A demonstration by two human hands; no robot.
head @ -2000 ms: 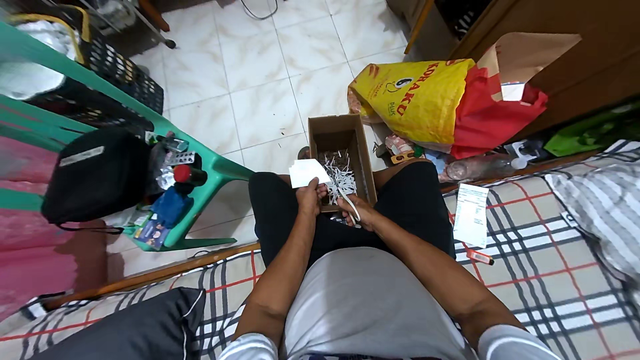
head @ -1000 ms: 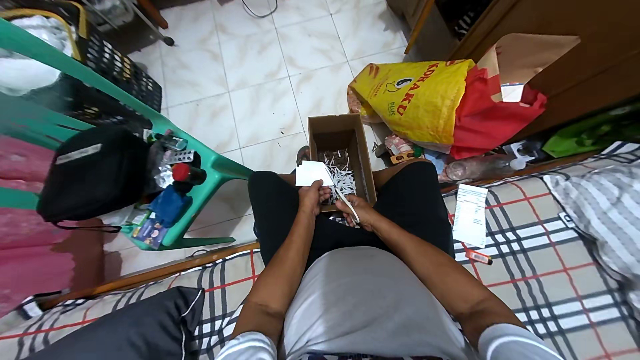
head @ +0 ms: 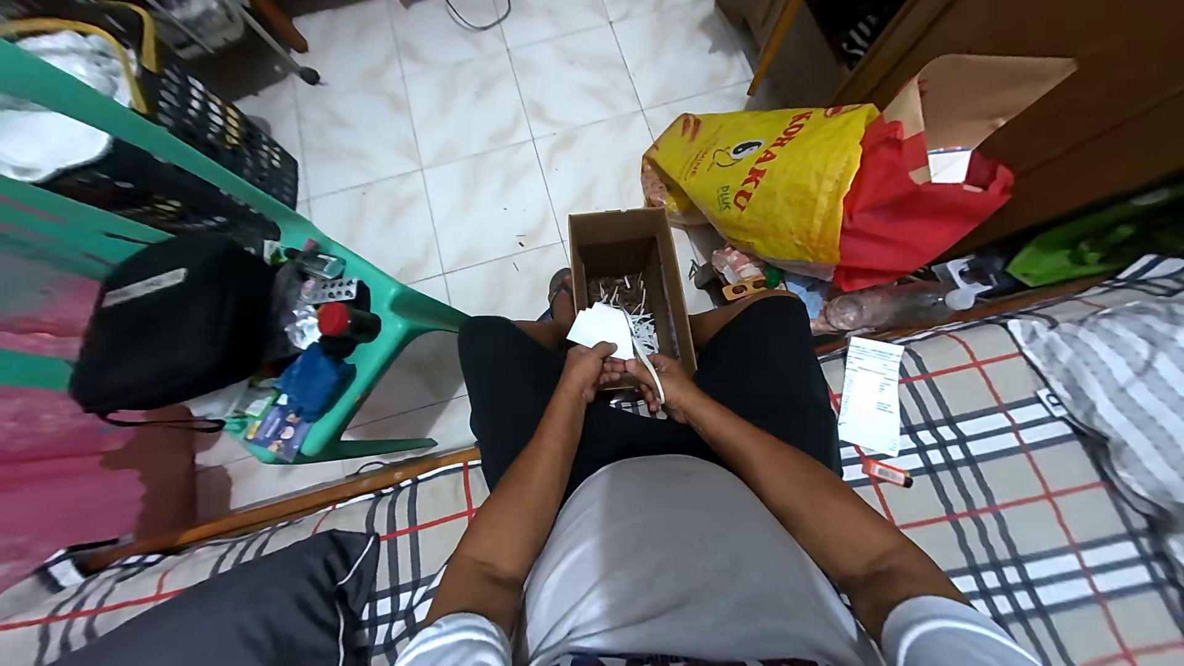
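Note:
My left hand (head: 589, 368) grips some white paper (head: 603, 331) between thumb and fingers, above the near part of an open cardboard box (head: 618, 228). Close beside it, my right hand (head: 668, 387) holds a thin, pale curved strip or handle (head: 648, 372); whether it belongs to a tool or is paper cannot be told. The fingertips of both hands nearly meet at the paper's lower edge. Thin white paper shreds (head: 640, 319) lie in the box below, with brownish bits behind them. The box stands between my knees.
A green plastic chair (head: 407, 305) on the left bears a black case (head: 176, 319) and small items. Right of the box lies a yellow and red sack (head: 786, 176), near a plastic bottle (head: 879, 310). A printed paper slip (head: 869, 398) and a lighter (head: 886, 473) rest on the plaid bedding.
The white paper in my left hand has shifted and turned slightly. Both hands stay close together over the near end of the box.

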